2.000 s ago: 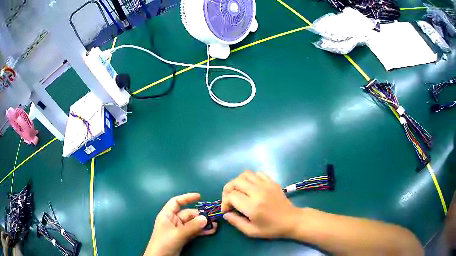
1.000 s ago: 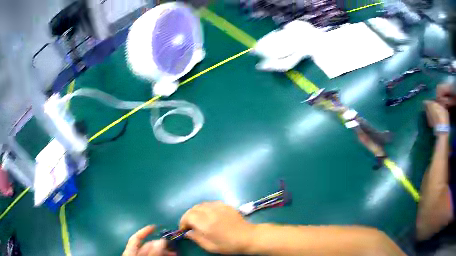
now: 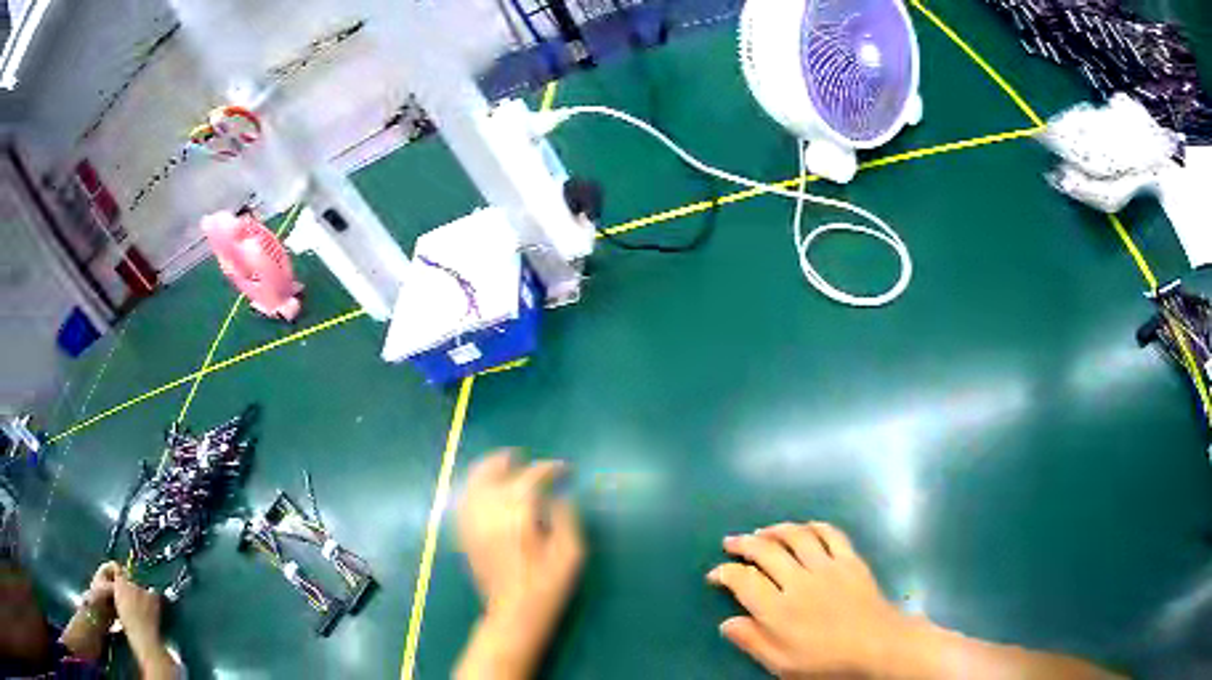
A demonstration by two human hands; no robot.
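Observation:
My left hand [image 3: 521,547] is motion-blurred over the green mat [image 3: 665,385], near the left yellow line. Its fingers are partly curled, and I cannot tell whether anything is in it. My right hand [image 3: 811,595] is palm down over the mat at the lower middle, fingers apart, with nothing visible in it. Wire harnesses [image 3: 314,565] with white bands and dark connectors lie left of the yellow line, away from my left hand. Another harness bundle [image 3: 1180,339] lies at the right edge, partly cut off. No harness shows between my hands.
A blue box [image 3: 485,348] stands beside a white upright. A desk fan [image 3: 851,80] with coiled cord stands at the back; a pink fan [image 3: 253,266] is left. A harness heap [image 3: 193,485] lies near another person's hands [image 3: 126,604]. Plastic bags [image 3: 1114,153] and white sheet [image 3: 1194,206] are top right.
The view has turned left. The harness that was between my hands is no longer visible. My hands have moved apart, and my right hand's fingers have spread.

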